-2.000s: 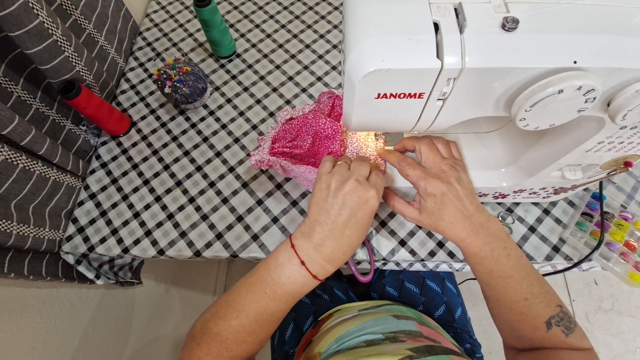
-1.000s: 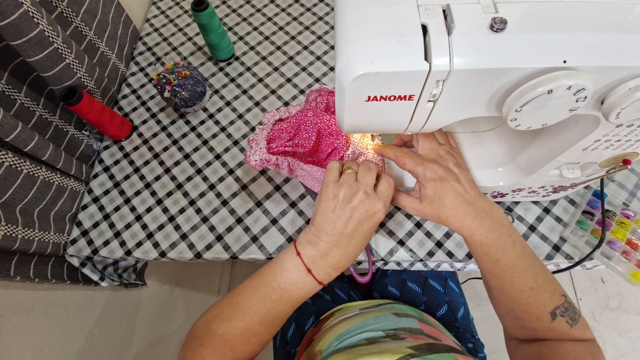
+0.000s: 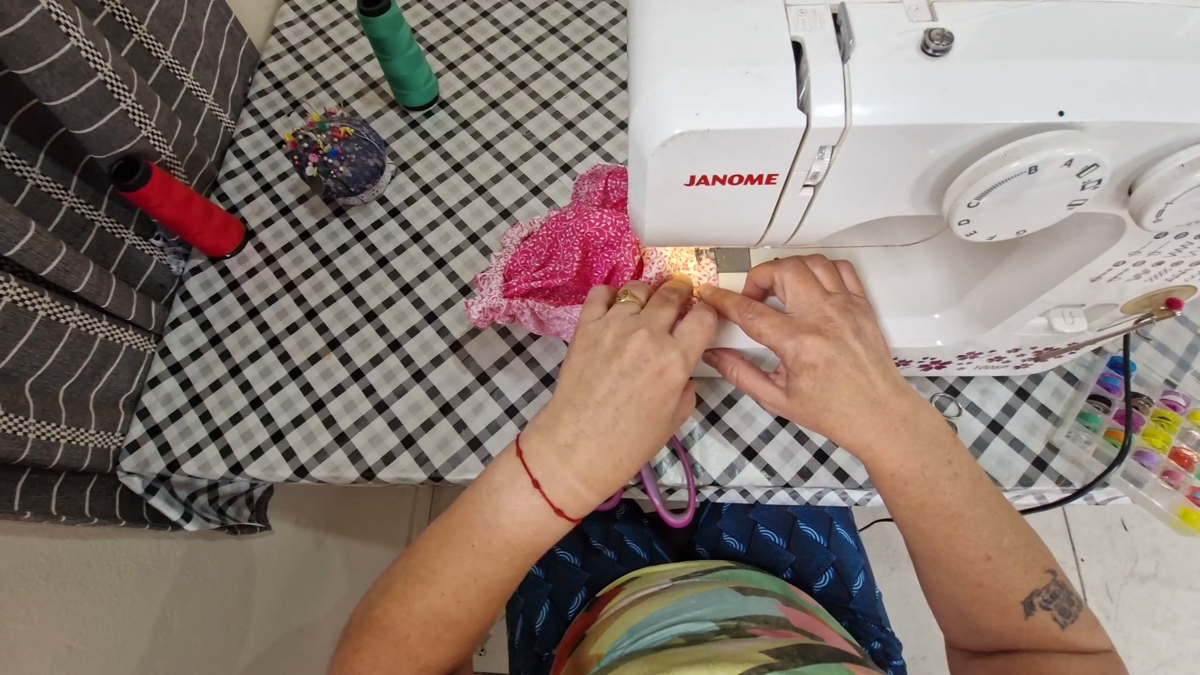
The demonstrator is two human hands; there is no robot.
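A gathered pink printed fabric piece [image 3: 572, 248] lies at the left of the white Janome sewing machine [image 3: 891, 141], its right edge under the lit needle area. My left hand [image 3: 633, 366] rests on the fabric's near edge, fingers bent and pressing on it. Close beside it, my right hand [image 3: 811, 342] has its index fingertip on the fabric's edge just in front of the presser foot, thumb spread below on the machine bed. The needle and most of the foot are hidden by the machine head. My fingers cover part of the cloth.
A pincushion with pins [image 3: 339, 155], a green thread cone [image 3: 400, 56] and a red thread cone [image 3: 178, 208] are on the left. Purple-handled scissors [image 3: 689, 483] lie at the near edge of the checked tablecloth [image 3: 375, 375]. A bobbin box [image 3: 1148, 431] sits at right, beside a black cable [image 3: 1116, 459].
The fingers of my left hand, more bunched before, now lie flatter on the fabric near the foot. My right hand stays beside it at the machine bed.
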